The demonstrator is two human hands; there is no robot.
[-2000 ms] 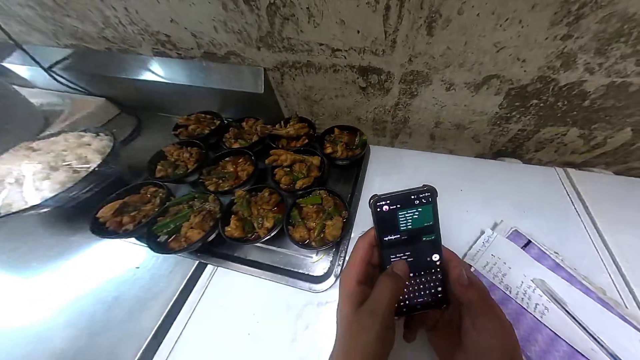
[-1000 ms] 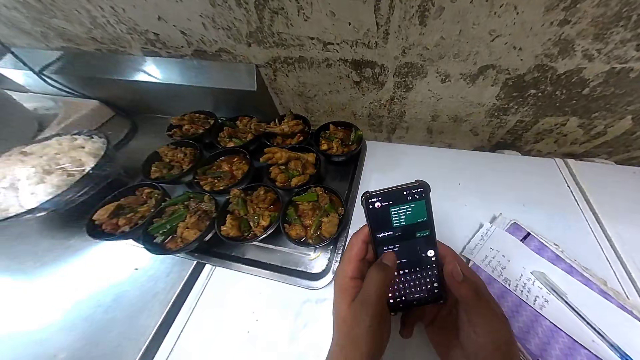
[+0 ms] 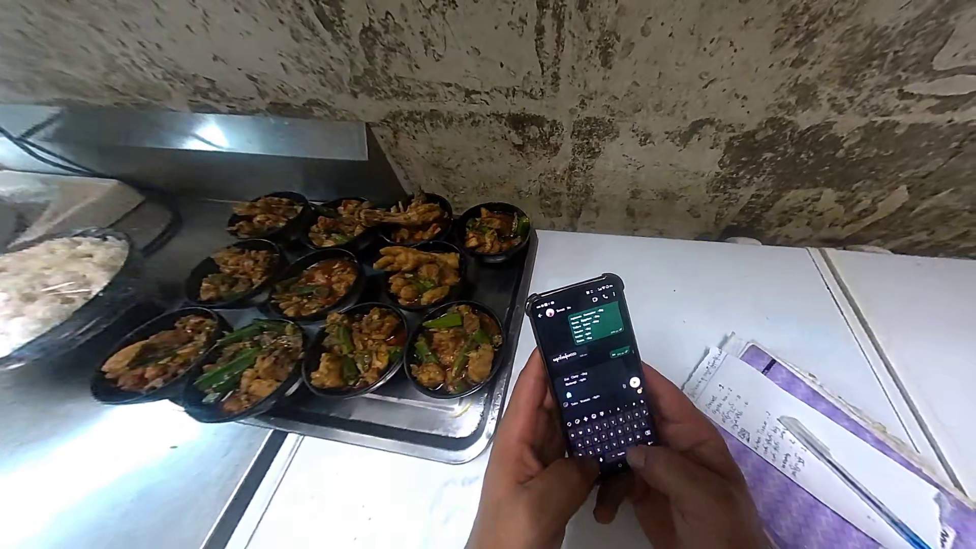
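A black smartphone (image 3: 591, 374) is held upright between both hands, its lit screen showing a chat and a keyboard. My left hand (image 3: 534, 457) grips its left side, with the thumb at the lower left of the keyboard. Around the right side and lower back curls my right hand (image 3: 679, 465), its thumb at the lower right corner of the screen. Left of the phone, a metal tray (image 3: 465, 438) carries several black bowls of cooked meat with green vegetables, among them a front right bowl (image 3: 455, 349).
Handwritten paper (image 3: 762, 427) lies on a purple-patterned notebook (image 3: 770, 488) at the right, with a pen (image 3: 854, 484) on top. A large container of white rice (image 3: 61, 282) stands far left on a metal surface (image 3: 99, 457). Behind the white tiled counter (image 3: 656, 267) rises a stained wall (image 3: 610, 114).
My left thumb has moved down from the middle of the screen to the keyboard's lower left. My right thumb now rests at the lower right of the screen.
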